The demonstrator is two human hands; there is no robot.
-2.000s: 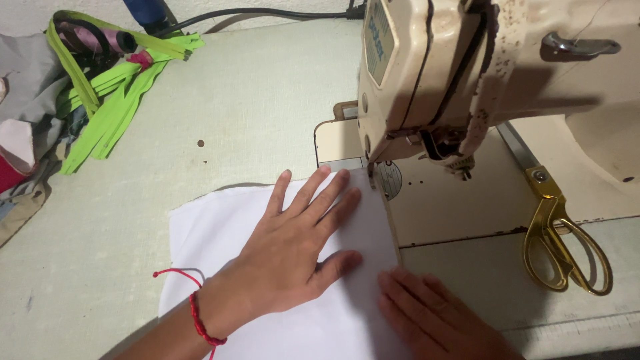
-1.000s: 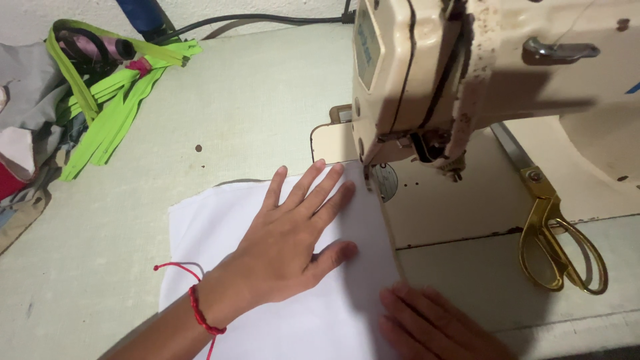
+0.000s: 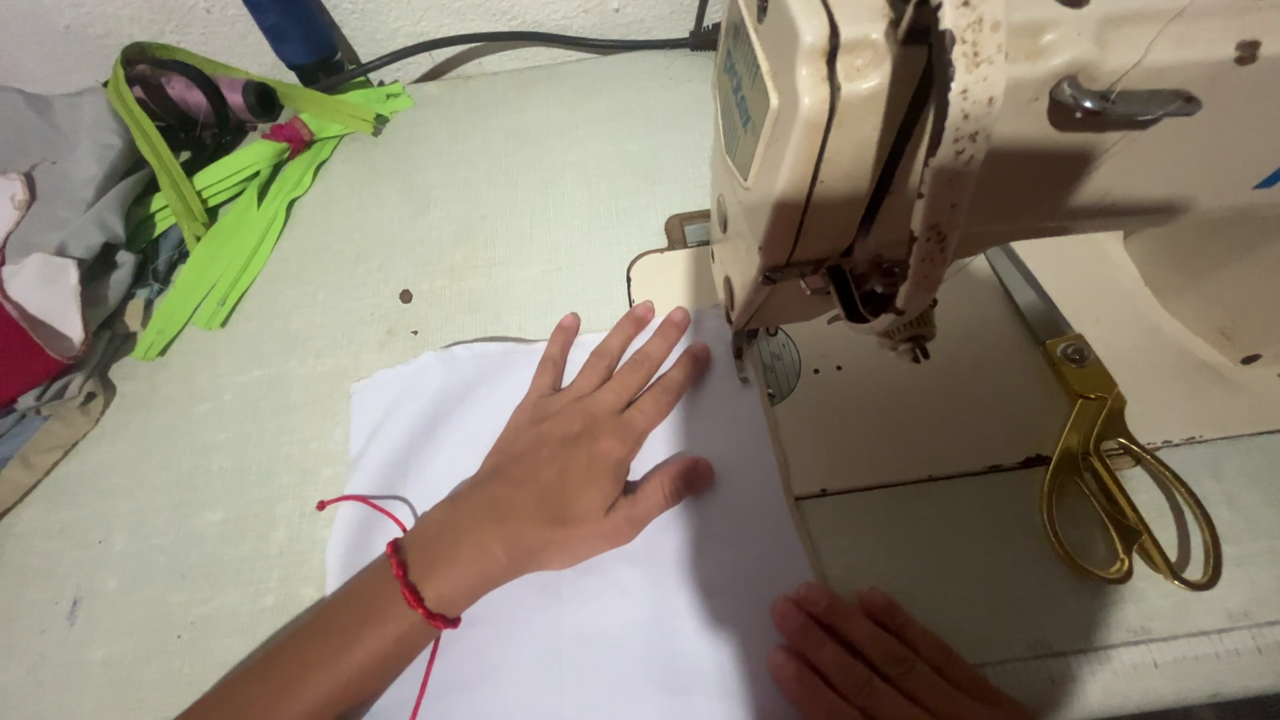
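Note:
A piece of white fabric (image 3: 620, 620) lies flat on the table, its upper right corner under the presser foot (image 3: 743, 350) of a cream sewing machine (image 3: 850, 150). My left hand (image 3: 580, 450), with a red braided cord at the wrist, rests palm down on the fabric, fingers spread, fingertips just left of the foot. At the lower right, my right hand (image 3: 870, 650) lies with its fingers close together over the fabric's right edge; its underside is hidden, and no grip shows.
Gold-handled scissors (image 3: 1085, 450) lie at the right, blades partly behind the machine arm. Lime green zippers (image 3: 240, 220), a pink thread spool (image 3: 215, 97) and a heap of cloth (image 3: 60, 190) are at the left. A black cable (image 3: 500, 40) runs along the wall.

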